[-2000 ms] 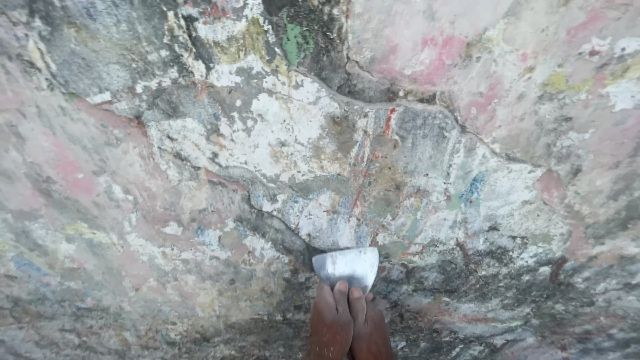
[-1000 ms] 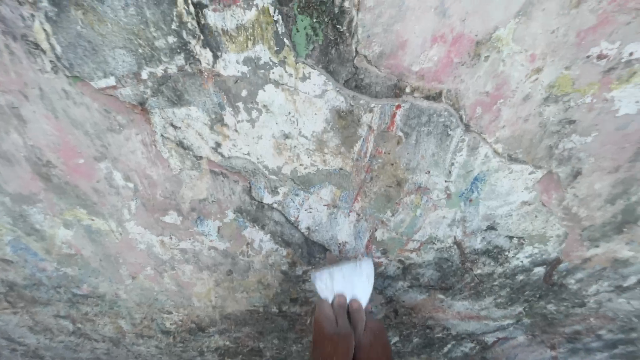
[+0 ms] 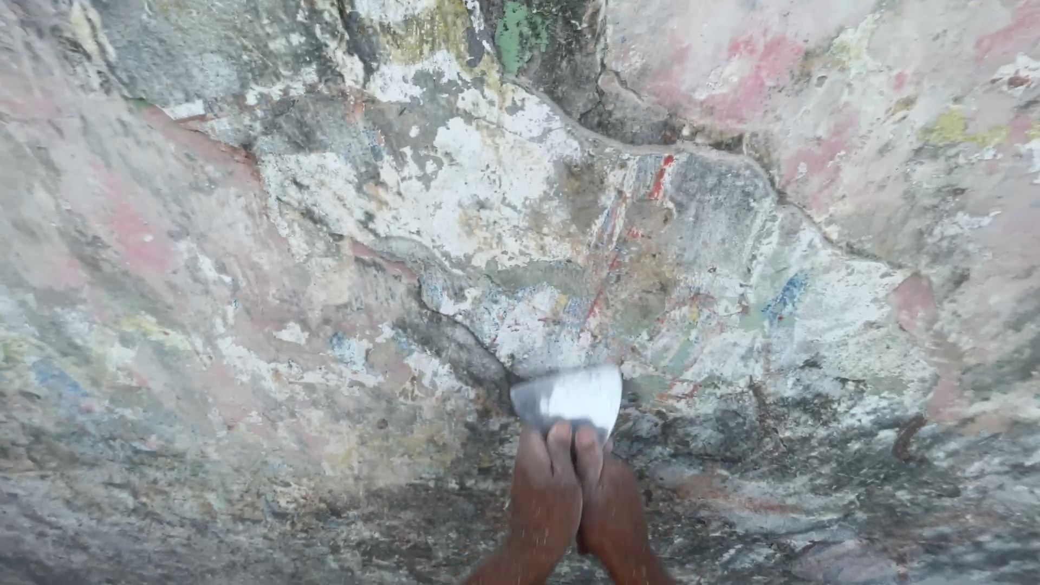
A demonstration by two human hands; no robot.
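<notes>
A wide metal scraper blade [image 3: 573, 396] lies against a weathered, paint-stained wall [image 3: 487, 195], its broad edge pointing up the wall. My left hand [image 3: 544, 491] and my right hand [image 3: 609, 496] are pressed side by side just below the blade, both closed on the scraper. The thumbs rest on the lower part of the blade, and the handle is hidden by the hands. Just above the blade edge the wall shows white paint with flecks of blue and red.
A raised, broken plaster edge [image 3: 715, 154] curves across the upper right. Another ledge [image 3: 463, 333] slopes down to the blade from the left. Pink patches [image 3: 756, 77], a green patch [image 3: 520, 36] and a dark, rough band [image 3: 325, 520] mark the surface.
The scraper stays in both hands at nearly the same part of the wall. Its blade has changed tilt slightly, the right end now sitting higher than the left.
</notes>
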